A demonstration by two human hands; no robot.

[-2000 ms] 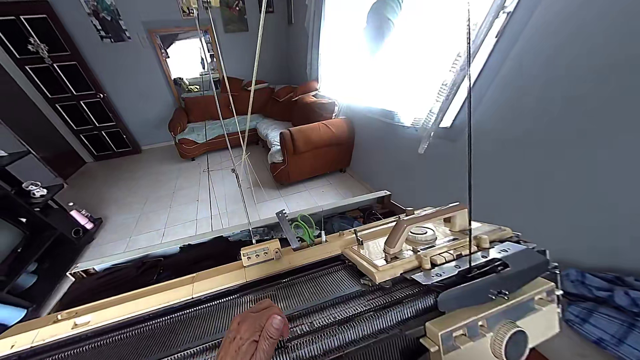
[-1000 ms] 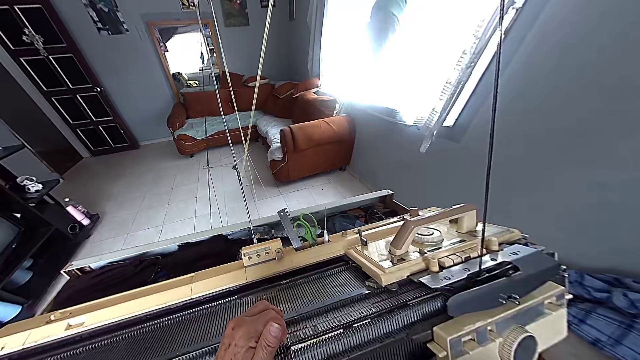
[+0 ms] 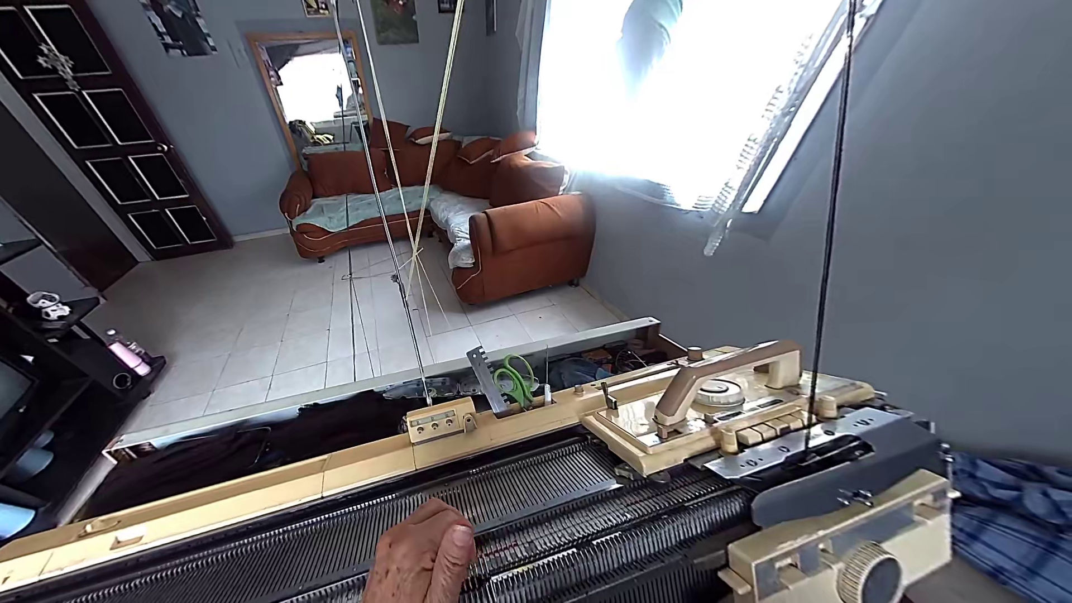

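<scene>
My left hand (image 3: 423,553) rests at the bottom centre on the needle beds of a knitting machine (image 3: 519,494). Its fingers curl downward with the thumb on the right; their tips are hidden, so I cannot tell whether they grip anything. A metal strip (image 3: 553,507) runs along the bed from beside the thumb. To the right sits the cream knitting carriage (image 3: 720,410) with a raised handle and dial. In front of it is the ribber carriage (image 3: 846,536) with a round knob. Dark yarn (image 3: 829,209) runs down to the carriage's metal plate (image 3: 808,444). My right hand is out of view.
Green-handled scissors (image 3: 515,381) and a toothed metal tool (image 3: 486,381) stand behind the bed, near a small row counter (image 3: 441,421). Light yarns (image 3: 435,134) hang overhead. Dark cloth (image 3: 335,431) lies behind the machine; blue plaid fabric (image 3: 1013,519) is at the right. A brown sofa (image 3: 532,247) stands beyond.
The upper part of the dark yarn has shifted right since the earliest frame, and the carriages sit very slightly farther right. My left hand stays in nearly the same place.
</scene>
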